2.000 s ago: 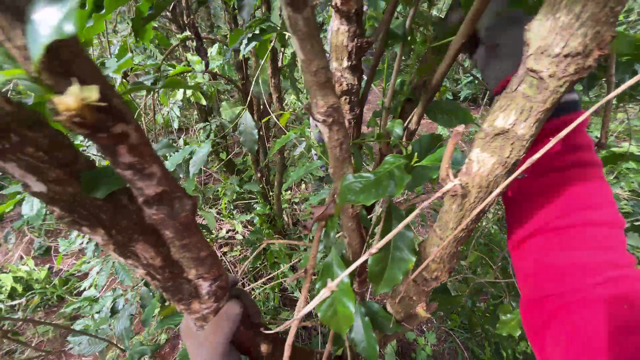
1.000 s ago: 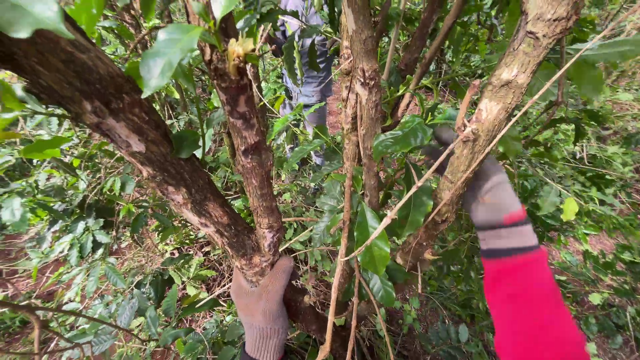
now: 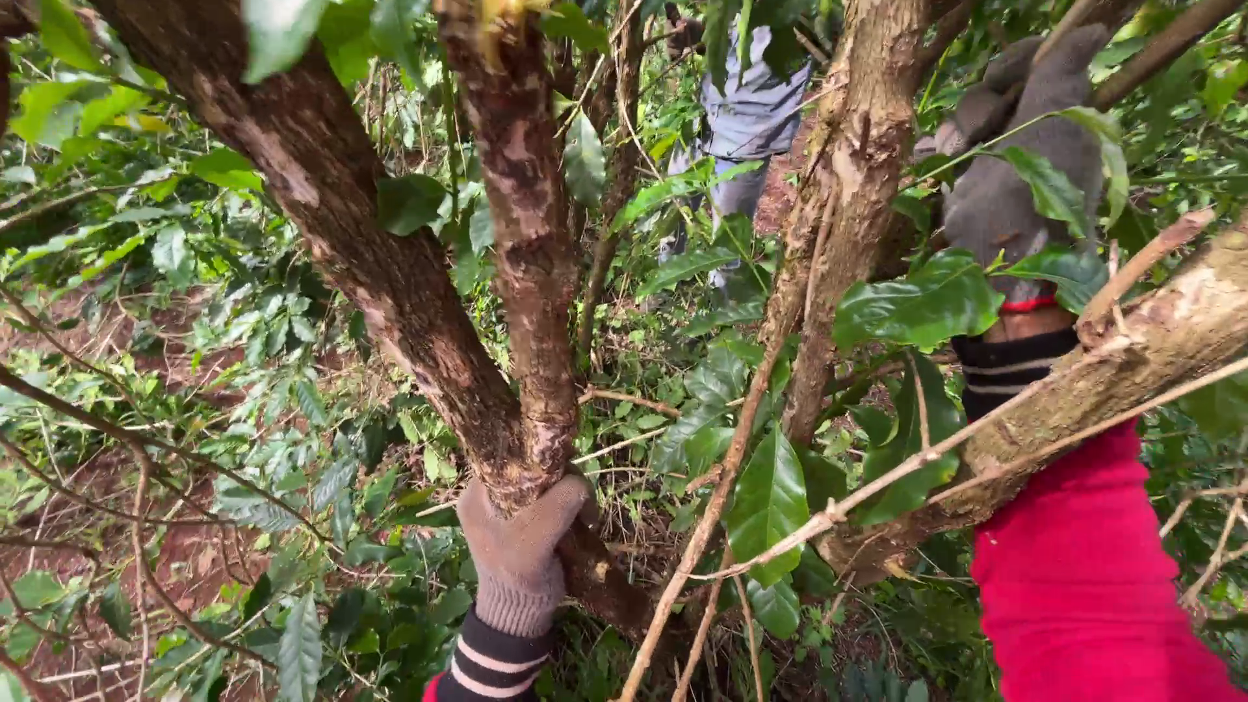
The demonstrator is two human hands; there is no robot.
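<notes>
My left hand, in a brownish knitted glove with a striped cuff, grips the base of a forked tree trunk at the lower middle. Two thick bark-covered stems rise from that fork. My right hand, in a grey glove with a red sleeve below, is raised at the upper right behind leaves. Its fingers are around or against a thin branch; leaves partly hide the grip. The right forearm passes behind a thick slanting limb.
A person in a blue-grey top stands behind the stems. An upright stem rises between my hands. Thin dry twigs cross in front of the slanting limb. Bare thin branches and leafy undergrowth spread at the left.
My right hand has moved from beside the slanting limb up to the thin branches behind it. My left hand stays at the fork. The view has shifted.
</notes>
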